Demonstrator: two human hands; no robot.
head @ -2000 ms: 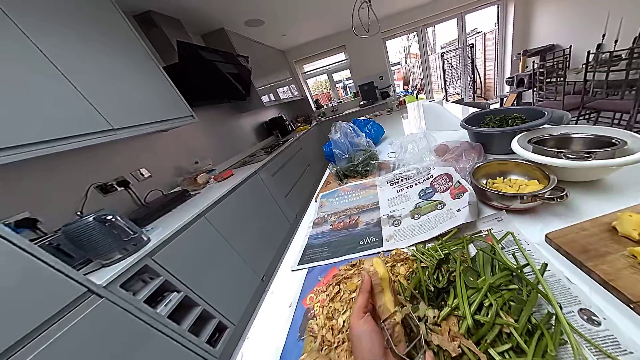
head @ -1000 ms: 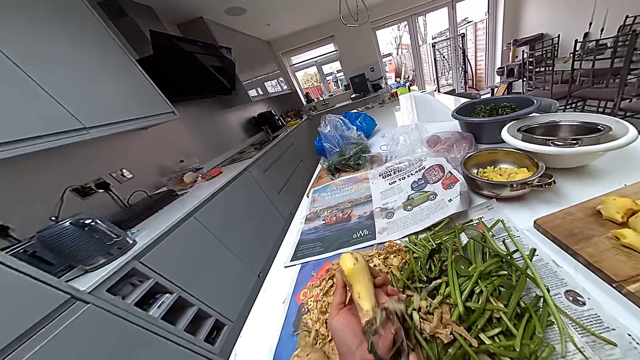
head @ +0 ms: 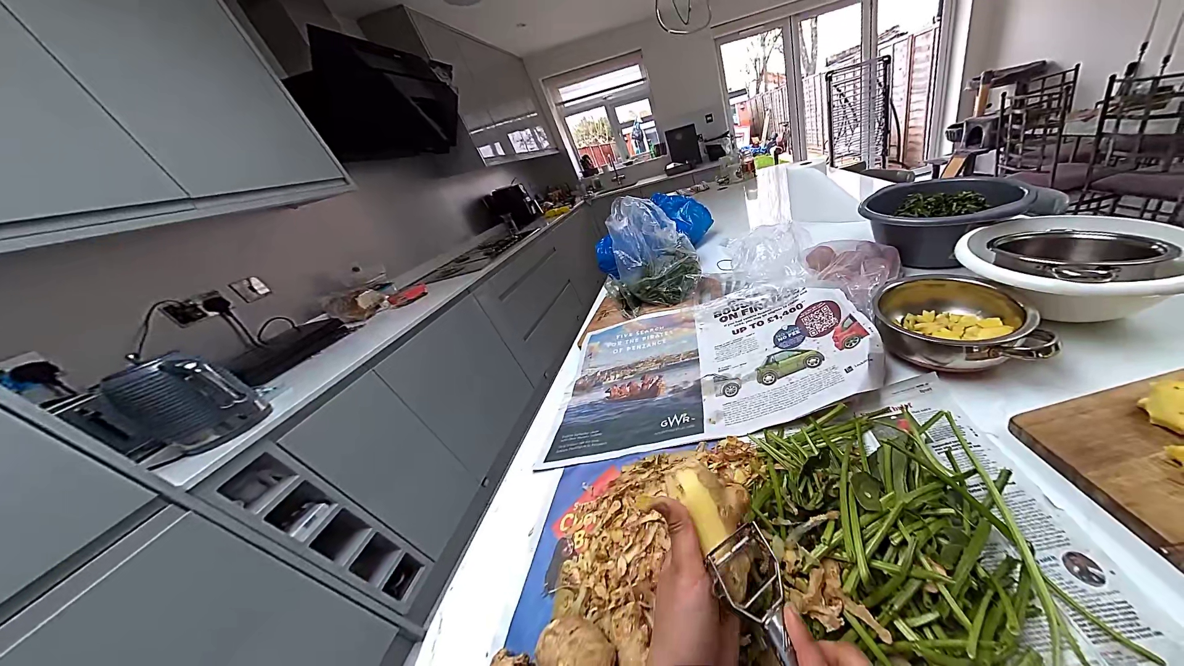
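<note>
My left hand [head: 689,592] grips a partly peeled ginger root [head: 705,504], pale yellow where the skin is off. At the lower edge, my right hand [head: 814,643] is closed on the handle of a metal Y-shaped peeler [head: 747,572], whose head lies against the root. Around the hands, brown peelings [head: 615,527] are heaped on newspaper, with unpeeled knobbly roots [head: 575,643] at the bottom left of the heap. To the right lies a pile of green stalks [head: 916,518].
A metal pan [head: 957,356] holds yellow pieces. Behind it are a grey tub [head: 948,231] of greens and a white bowl [head: 1078,301]. A wooden board [head: 1091,462] lies right. Plastic bags [head: 647,245] and a newspaper sheet [head: 638,398] lie beyond the peelings.
The peeler's head, not plainly seen before, now shows against the root. My right hand is now in view at the lower edge. The root has been turned within my left hand.
</note>
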